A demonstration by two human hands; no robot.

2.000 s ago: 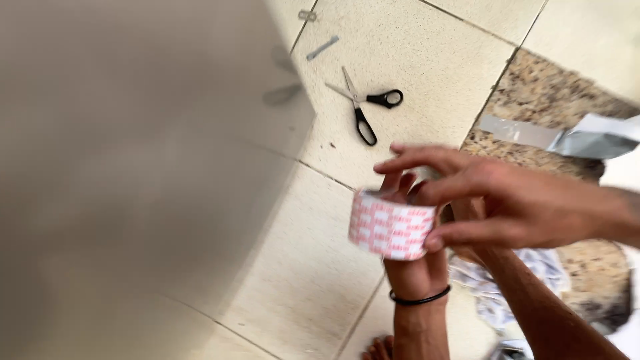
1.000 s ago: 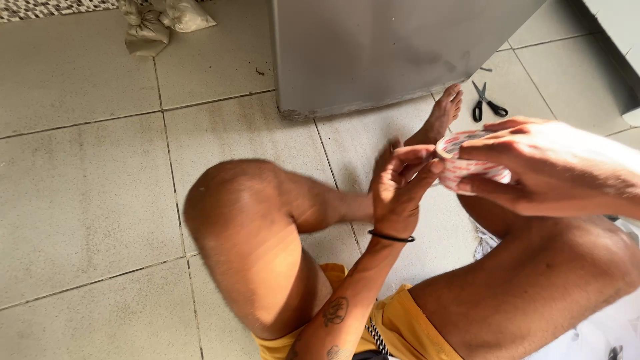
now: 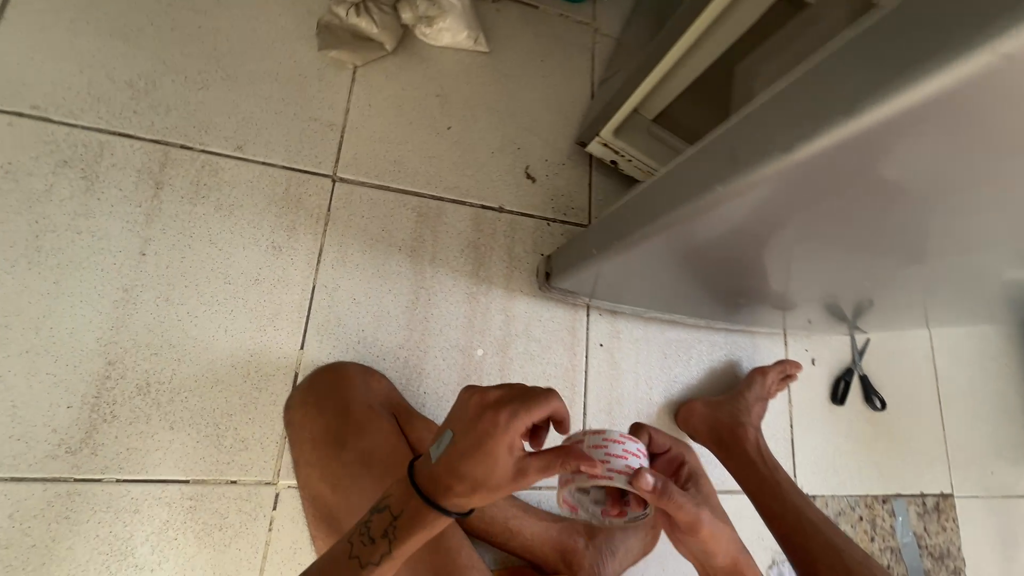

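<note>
A roll of adhesive tape (image 3: 606,472) with red print on white is between my two hands, low in the head view. My right hand (image 3: 680,492) grips the roll's right side, thumb in front and fingers behind. My left hand (image 3: 500,444), with a black band at the wrist, reaches over from the left with thumb and index finger at the roll's printed face; the rest of its fingers are curled. A small grey strip (image 3: 441,446) sticks to the back of the left hand. Black-handled scissors (image 3: 858,378) lie open on the tiles at the right.
A grey metallic panel, seemingly an appliance door (image 3: 760,216), fills the upper right, beside an open cabinet body (image 3: 640,144). Filled plastic bags (image 3: 400,28) rest on the floor at the top. A speckled stone slab (image 3: 868,524) bears a grey tape strip (image 3: 907,536). My legs are folded around the hands.
The view has swung to take in more of the door and the open cabinet. A grey strip shows on the back of my left hand. The tape roll stays in my right hand.
</note>
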